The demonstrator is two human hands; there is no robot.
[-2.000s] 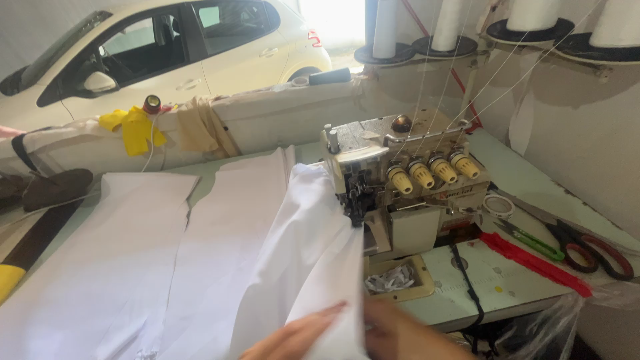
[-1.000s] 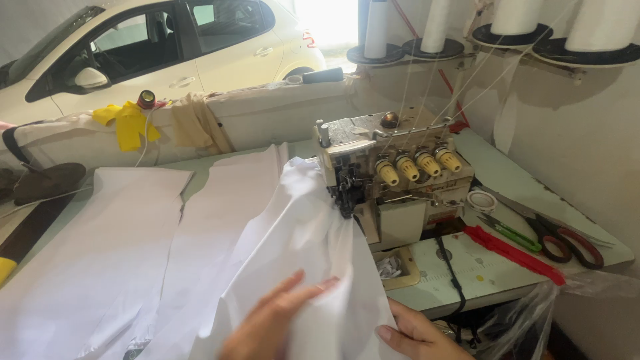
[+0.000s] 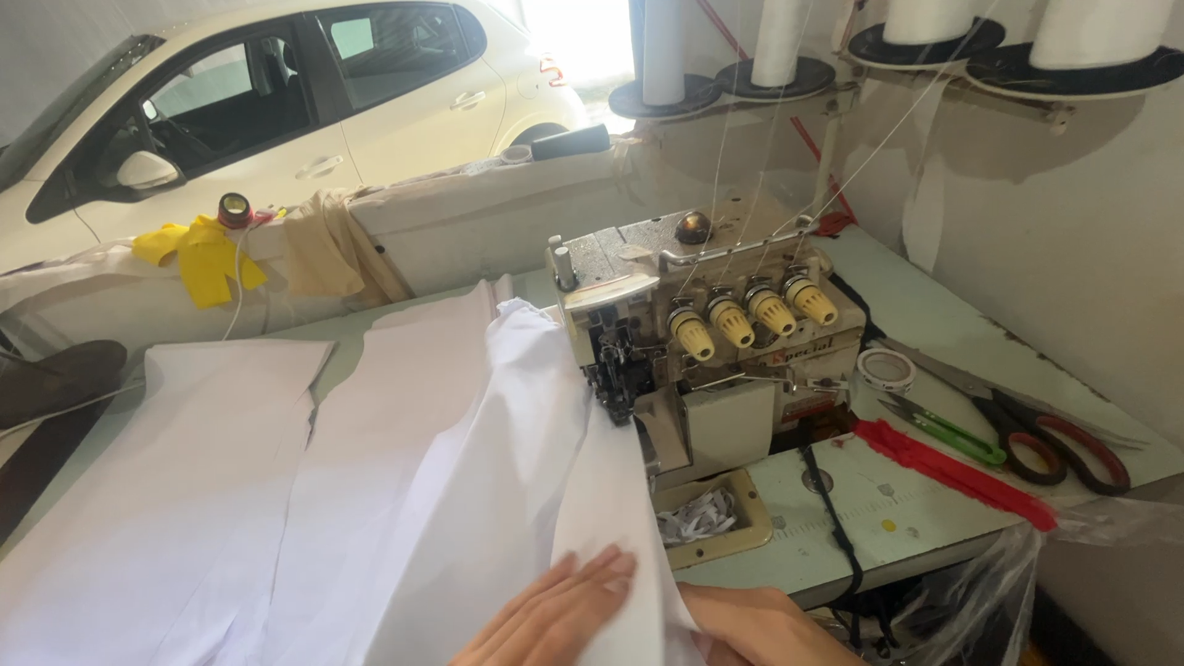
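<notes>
White fabric (image 3: 518, 444) runs from the bottom edge up to the needle and presser-foot area of an overlock sewing machine (image 3: 703, 324). Flat on the fabric, near its right edge, lies my left hand (image 3: 560, 606), slightly blurred, fingers extended. My right hand (image 3: 763, 624) holds the fabric's right edge, its fingertips partly hidden behind the cloth. More white fabric pieces (image 3: 185, 444) are spread over the table to the left. Four cream tension knobs (image 3: 731, 319) face forward on the machine, and threads run up from it toward white thread cones (image 3: 775, 42).
Large scissors (image 3: 1045, 435), green thread snips (image 3: 953, 430), a tape roll (image 3: 886, 370) and a red strip (image 3: 953, 472) lie right of the machine. A tray of white scraps (image 3: 708, 518) is set before it. Yellow cloth (image 3: 203, 259) hangs behind; a car (image 3: 305, 120) stands beyond.
Since one second ago, my left hand has moved right and down over the fabric, toward its right edge. The fabric's lower right part, spread over the table edge then, is now drawn in narrower.
</notes>
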